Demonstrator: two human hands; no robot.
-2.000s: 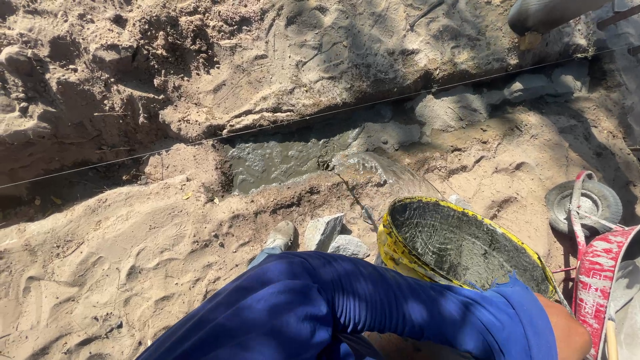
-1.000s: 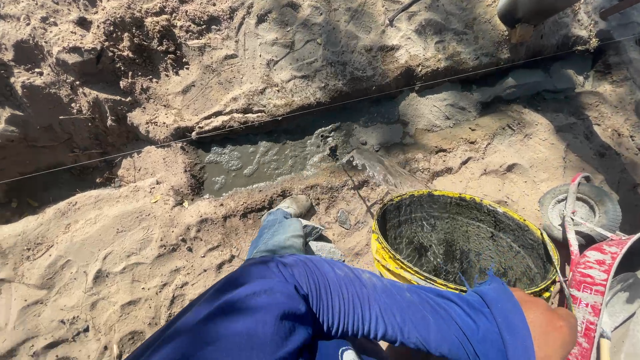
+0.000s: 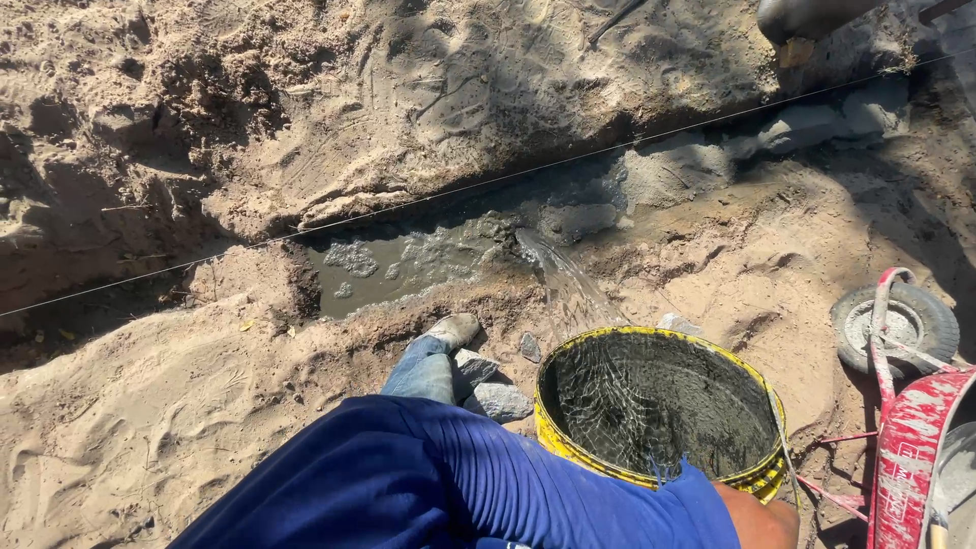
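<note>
My left arm, in a blue sleeve with a frayed cuff, reaches across the bottom of the view. My left hand (image 3: 762, 522) is at the near right side of a yellow bucket (image 3: 560, 438), partly cut off by the lower edge; its fingers are hidden. Rippling water shows inside the mortar-caked bucket. A clear stream of water (image 3: 568, 286) spans from the bucket's far rim to a trench, where grey, foamy liquid (image 3: 366, 282) lies. My right hand is out of view.
A taut string (image 3: 488, 181) crosses above the trench. Right of the bucket stands a red wheelbarrow (image 3: 907, 457) with its wheel (image 3: 896, 328). A shoe (image 3: 454, 329) and broken stones (image 3: 499, 402) are left of the bucket. Set stones (image 3: 679, 169) line the trench's right part.
The water stream looks fuller than two seconds ago, and froth has spread on the grey liquid in the trench. More of the jeans leg shows. My left hand remains beside the bucket.
</note>
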